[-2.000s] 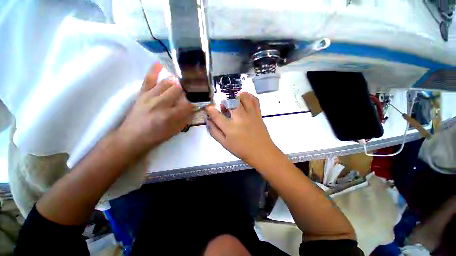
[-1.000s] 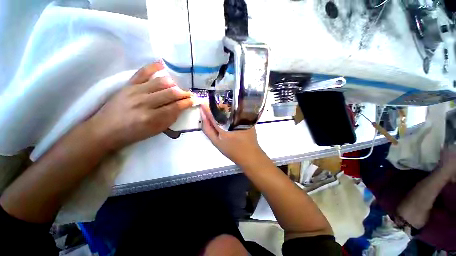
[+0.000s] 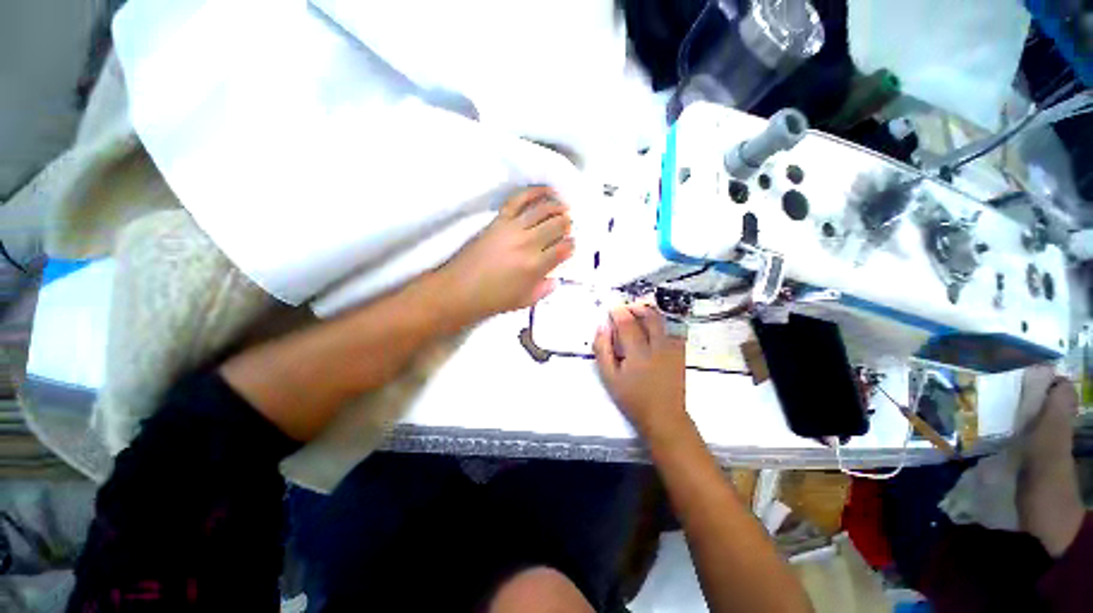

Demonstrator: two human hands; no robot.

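Note:
The white panel (image 3: 276,144) spreads over the left of the table and up behind my left hand. Beige textured fabric (image 3: 180,311) shows under it and hangs over the front edge at left. My left hand (image 3: 509,254) has its fingers curled on the panel's right edge, left of the needle area. My right hand (image 3: 644,359) rests on the machine bed just in front of the presser foot area (image 3: 677,299), fingers slightly apart, with no fabric seen in it. The sewing machine head (image 3: 839,216) stands at the right. The needle tip is too small to make out.
A black phone (image 3: 815,377) with a white cable lies right of my right hand. A small brown square (image 3: 755,360) is beside it, and a thin wooden-handled tool (image 3: 929,429) lies further right. Another person's arm (image 3: 1052,467) is at the right edge. A cardboard box is below the table.
The view has shifted, showing more of the machine's top and the panel. My left hand has moved back and away from the presser foot area. My right hand no longer pinches near the left hand's fingertips.

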